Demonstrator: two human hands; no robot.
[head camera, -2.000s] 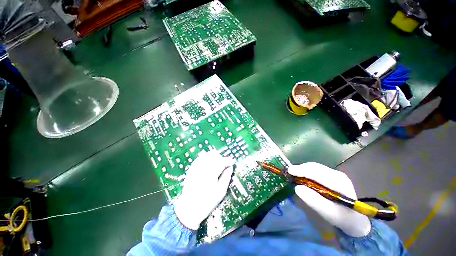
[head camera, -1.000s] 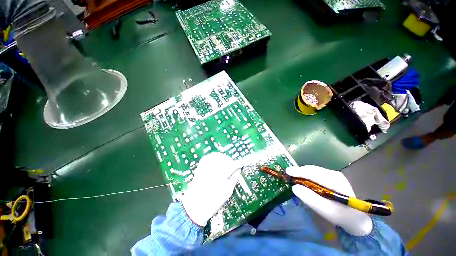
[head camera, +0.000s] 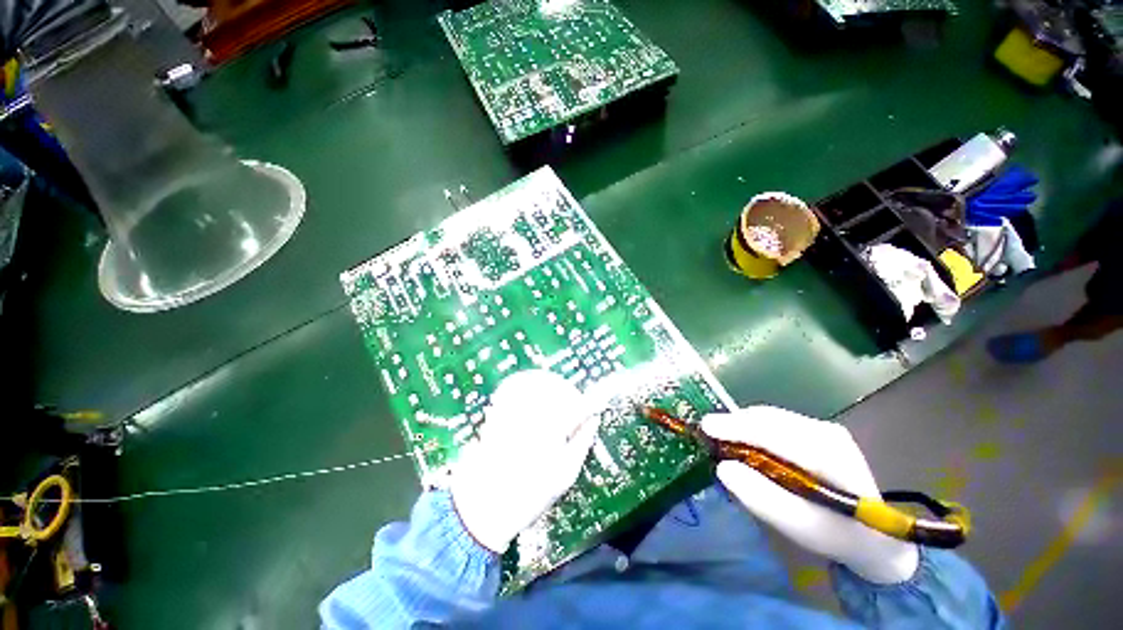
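Note:
A large green circuit board (head camera: 462, 332) with silvery pads lies on the bench before me. My left hand (head camera: 523, 455), in a white glove, is over the board's lower left part with its fingertips together. A thin pale solder wire (head camera: 271, 474) runs from the left to this hand; the fingers' hold on it is hard to see. My right hand (head camera: 800, 486), also gloved, is shut around the soldering iron (head camera: 788, 468) at the board's right edge. The iron's tip points left, at or just above the pads on the lower right part, close to my left fingertips.
A clear extraction funnel (head camera: 203, 234) stands at the left. A yellow-black cleaning pot (head camera: 770, 234) and a black divided tray (head camera: 850, 222) stand at the right. Another board (head camera: 554, 62) lies beyond. A yellow ring (head camera: 49, 505) is at the far left. A person's foot (head camera: 1020, 348) shows at the right.
The view has shifted a little, so bench items appear slightly further right than two seconds ago. Both hands stay over nearly the same part of the board, with the iron still held.

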